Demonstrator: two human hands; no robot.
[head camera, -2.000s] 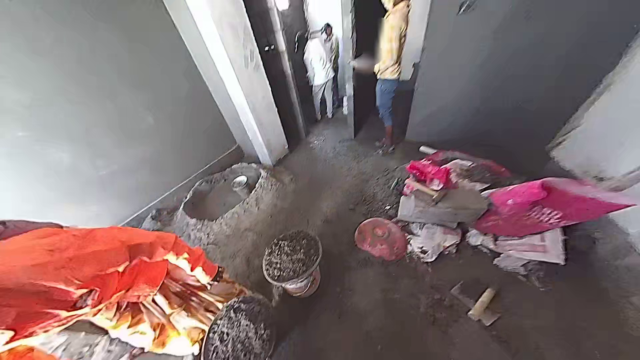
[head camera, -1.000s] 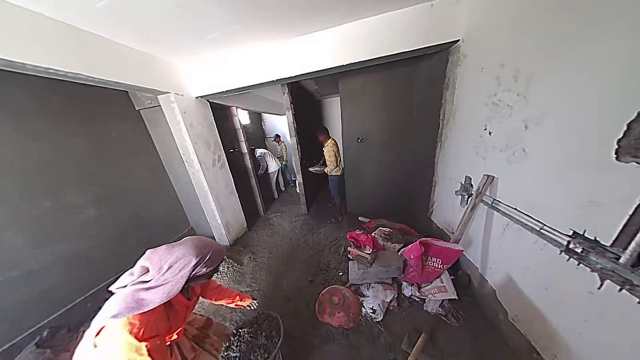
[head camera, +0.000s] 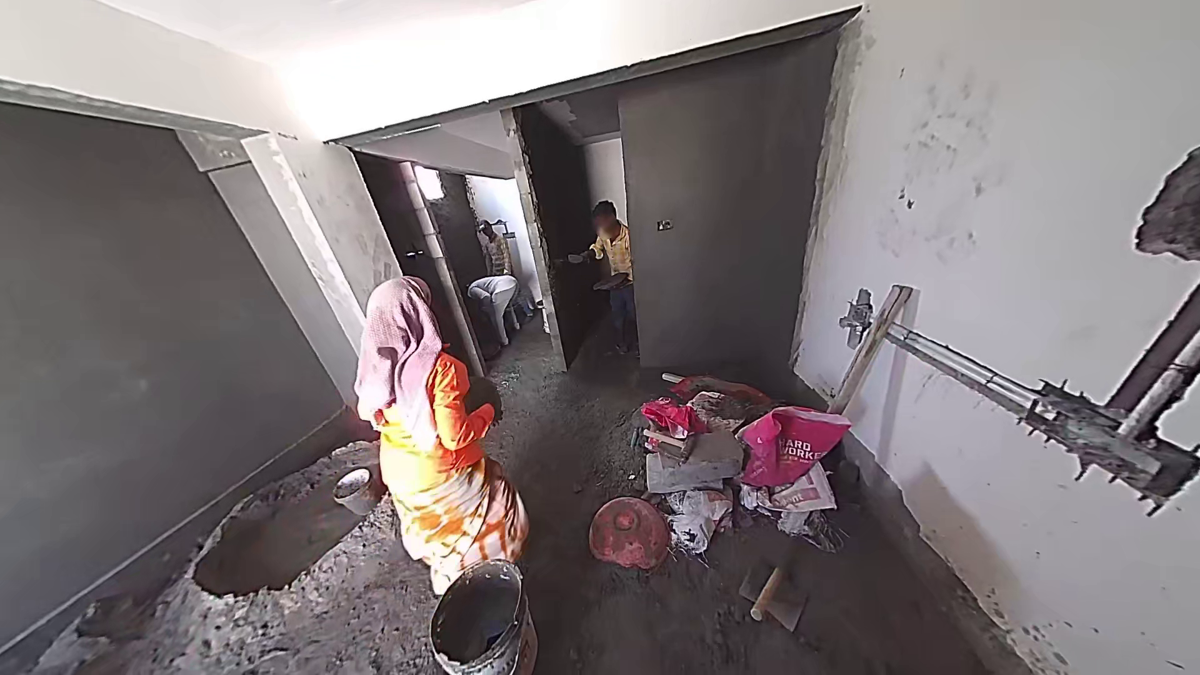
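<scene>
Neither of my hands shows in the head view, so what they hold or touch is hidden. Nearest below me is a bucket (head camera: 478, 614) with a dark inside, at the bottom of the view. Just beyond it a co-worker (head camera: 436, 441) in an orange top and pink head cloth faces away, holding a dark rounded load (head camera: 484, 394) against the body. A plastering float with a wooden handle (head camera: 771, 596) lies on the floor at the lower right. To its upper left sits a round red lid or pan (head camera: 629, 532).
A ring of mortar (head camera: 281, 534) with a small bucket (head camera: 354, 489) lies left. Bags (head camera: 792, 445), blocks (head camera: 694, 464) and tools are heaped right of centre. A wooden board (head camera: 872, 347) leans on the right wall. One worker (head camera: 614, 253) stands at the doorway; others (head camera: 497, 291) are farther back.
The co-worker in orange, bent low beside a filled bucket one second ago, now stands upright with a dark load. The doorway worker's arm now reaches toward the wall edge. The view has tilted up since the first frame.
</scene>
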